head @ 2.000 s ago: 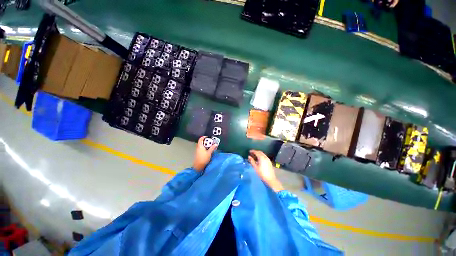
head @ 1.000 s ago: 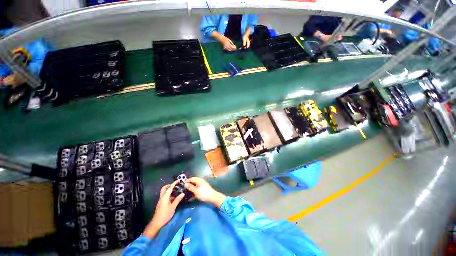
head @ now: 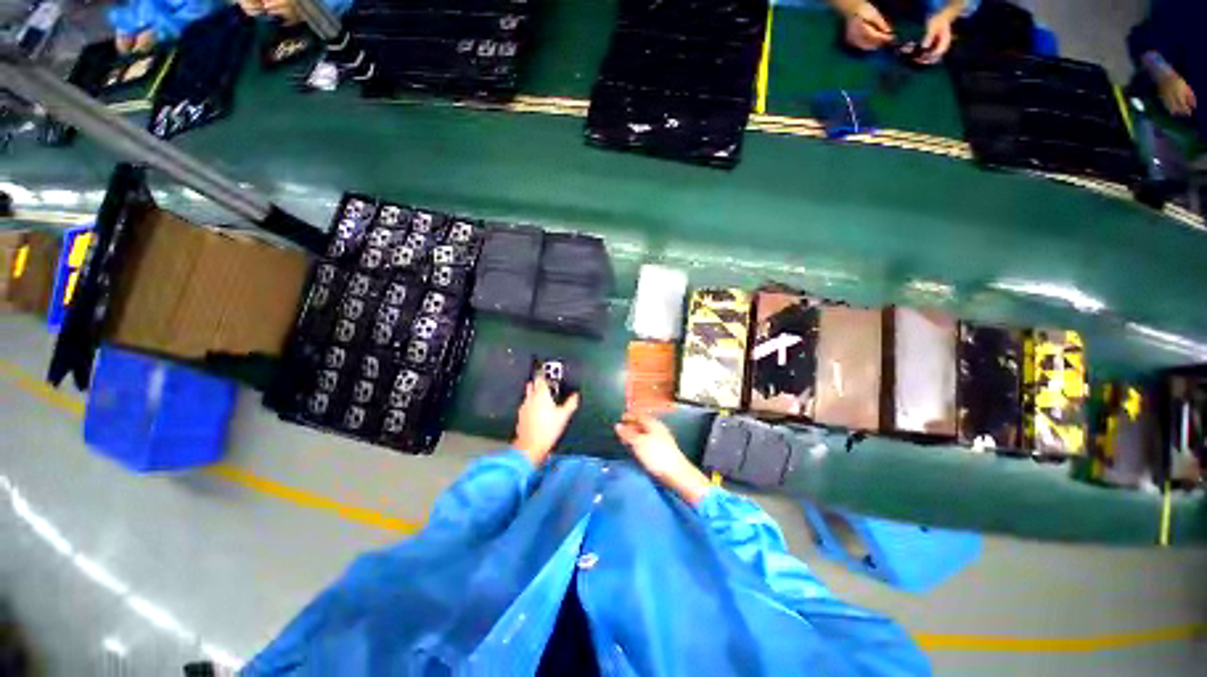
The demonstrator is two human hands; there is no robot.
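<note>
My left hand [head: 539, 422] has its thumb and fingers on a dark case [head: 555, 374] with a white block and round black holes at one end. The case is at the bench's near edge, right of some flat dark grey cases [head: 500, 384]. My right hand [head: 653, 447] is half curled, with its fingertips by the lower end of the orange-tan brown cases [head: 650, 378]; I see nothing in it. The filled blister tray [head: 377, 318] lies to the left, with rows of white-marked cases. More dark grey cases [head: 540, 275] lie beside it.
A pale piece [head: 659, 302], yellow camouflage cases [head: 715, 347] and other stacks run right. Small grey cases [head: 749, 451] sit at the near edge. A carton [head: 205, 287], blue bin [head: 159, 407] and metal post [head: 159, 146] are left. People's hands and black trays [head: 678, 79] are opposite.
The view has swung back down and right from the opposite bench. My hands were together on a case; now they are apart, the left on a case, the right near the brown stack.
</note>
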